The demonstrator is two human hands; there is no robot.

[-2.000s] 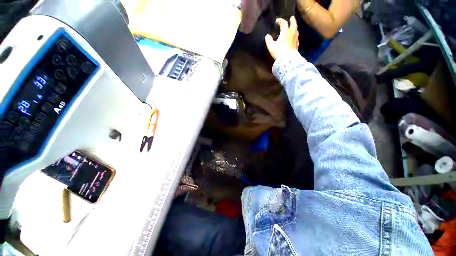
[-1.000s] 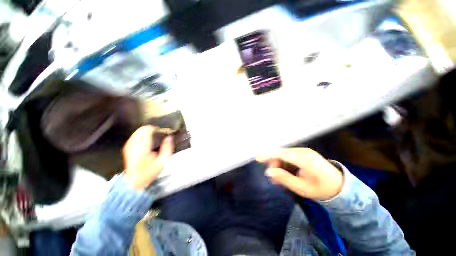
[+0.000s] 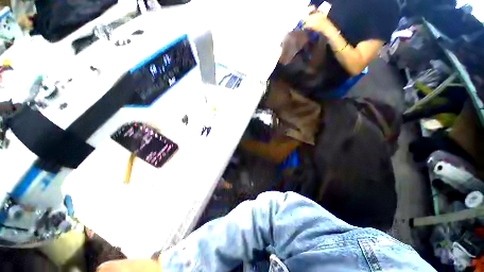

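Note:
My right hand (image 3: pixel 127 265) shows at the bottom left edge, mostly cut off; its fingers and anything in them cannot be made out. Dark brown cloth (image 3: pixel 106 249) lies just beside it at the table's front edge, with a khaki-olive piece (image 3: pixel 63 248) further left under the machine's needle area. My left hand is not clearly in view. The sewing machine head (image 3: pixel 119 87) stands at the left with its lit control panel (image 3: pixel 170 69). A smartphone (image 3: pixel 146 143) lies flat on the white table (image 3: pixel 143 207), with a yellow stick (image 3: pixel 129 169) beside it.
Small snips (image 3: pixel 206 130) lie right of the phone. Brown cloth (image 3: pixel 300 114) and a large dark cloth heap (image 3: pixel 355 164) are piled right of the table. Another person's arm (image 3: pixel 339 42) is at the top. Shelves with white rolls (image 3: pixel 456 172) stand at far right.
The view has swung right again from the two hands at the table edge. My right arm, stretched toward the bundles two seconds ago, is now back low at the table's front.

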